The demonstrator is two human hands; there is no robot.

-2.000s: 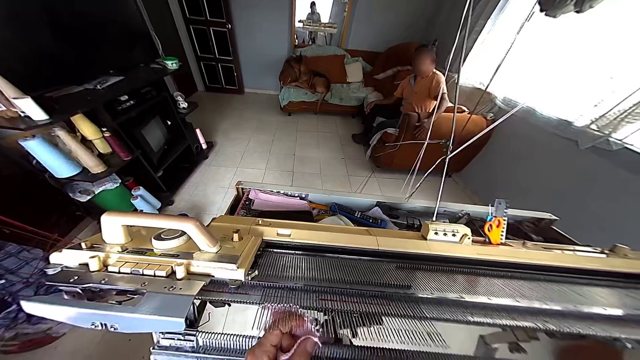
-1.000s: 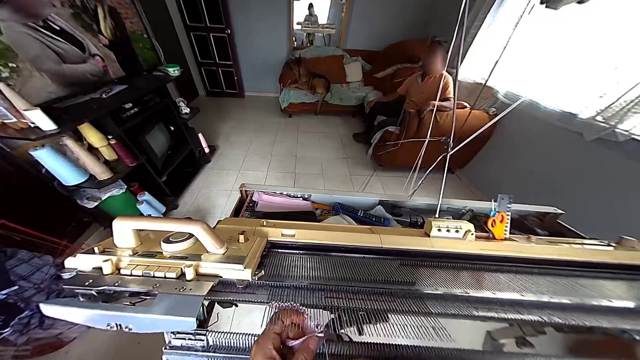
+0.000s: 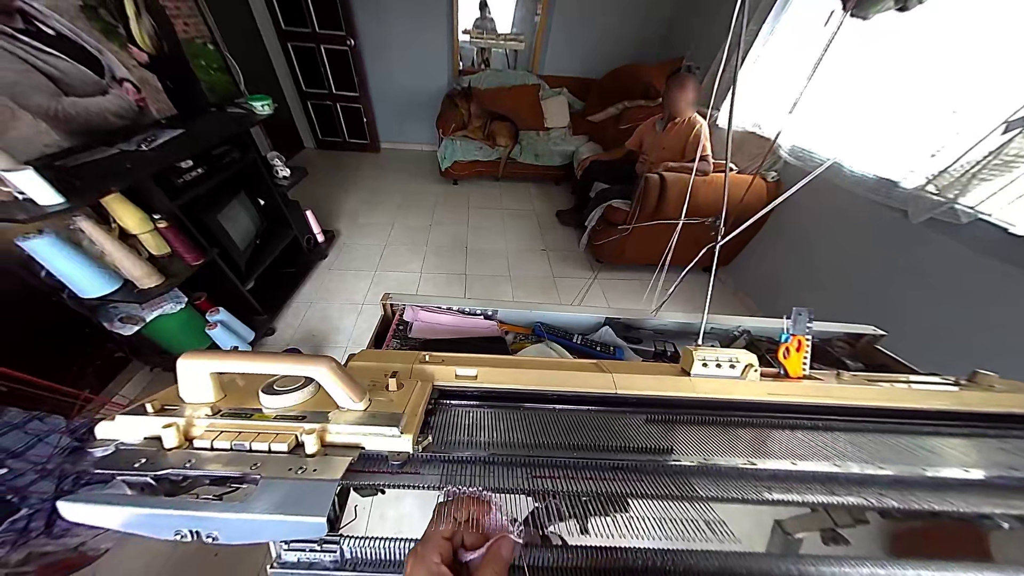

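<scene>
A beige and grey knitting machine [image 3: 512,372] spans the lower view, its handled carriage [image 3: 264,408] at the left end of the needle bed [image 3: 560,436]. A small piece of pale pink knitting [image 3: 480,552] hangs at the needles just right of the carriage. My left hand [image 3: 456,540] pinches its lower part between thumb and fingers; the needles partly cover the fingers. A thin thread runs down beside the thumb. My right hand is not in view. A blurred reddish-brown patch shows behind the bed at lower right; I cannot tell what it is.
Behind the machine an open drawer or tray [image 3: 640,320] holds cloth and a remote control [image 3: 576,340]. Orange scissors [image 3: 792,356] stand beside the yarn mast [image 3: 712,296]. Yarn cones [image 3: 72,264] fill shelves at left. A person [image 3: 672,136] sits on an armchair; a dog [image 3: 488,128] lies on a sofa.
My left hand stays at the pink knitting. The seated person's arm has lowered since the frame one second ago. The television, dark two seconds ago, shows a picture.
</scene>
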